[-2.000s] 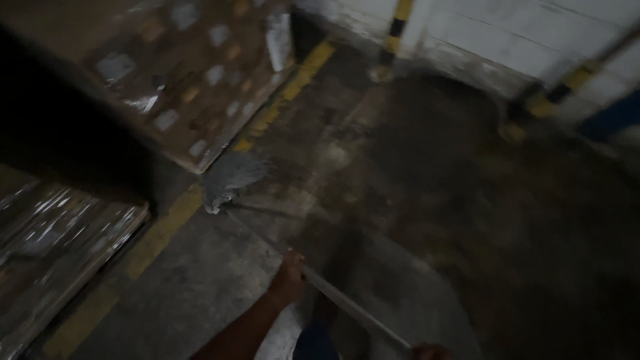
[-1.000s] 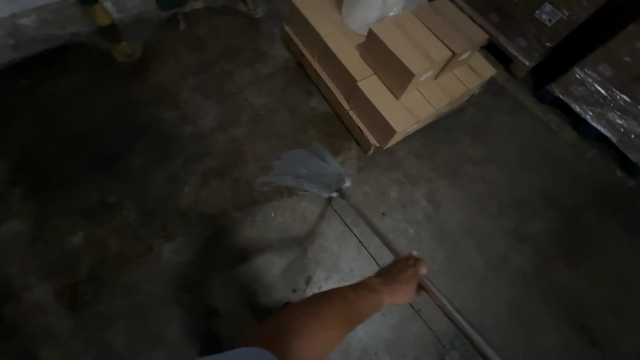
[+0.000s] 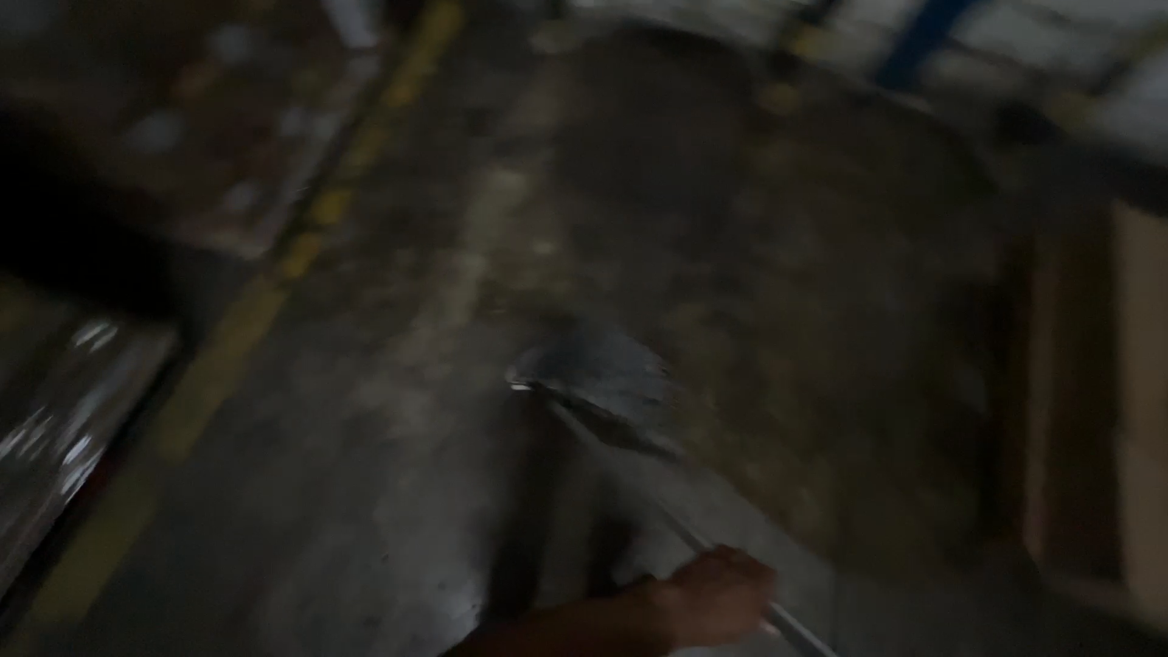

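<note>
My left hand (image 3: 721, 593) is closed around the long handle of a mop (image 3: 593, 365) at the bottom, right of centre. The handle runs from the lower right up to the mop's grey strands, which lie fanned out to the right on the dark concrete floor (image 3: 392, 511). A bright spot shows where the handle meets the head. The forearm comes in from the bottom edge. My right hand is out of view. The picture is dark and blurred.
Plastic-wrapped loads stand at the upper left (image 3: 210, 119) and lower left (image 3: 73, 411), beside a yellow floor line (image 3: 224, 360). Cardboard boxes (image 3: 1141, 411) stand at the right edge. A pale wall (image 3: 1031, 46) with a blue post (image 3: 926, 46) is at the top right.
The view has swung widely left since one second ago. The mop's strands fanned left of the handle then and fan right now. Two seconds ago the mop head was beside the wrapped load's corner.
</note>
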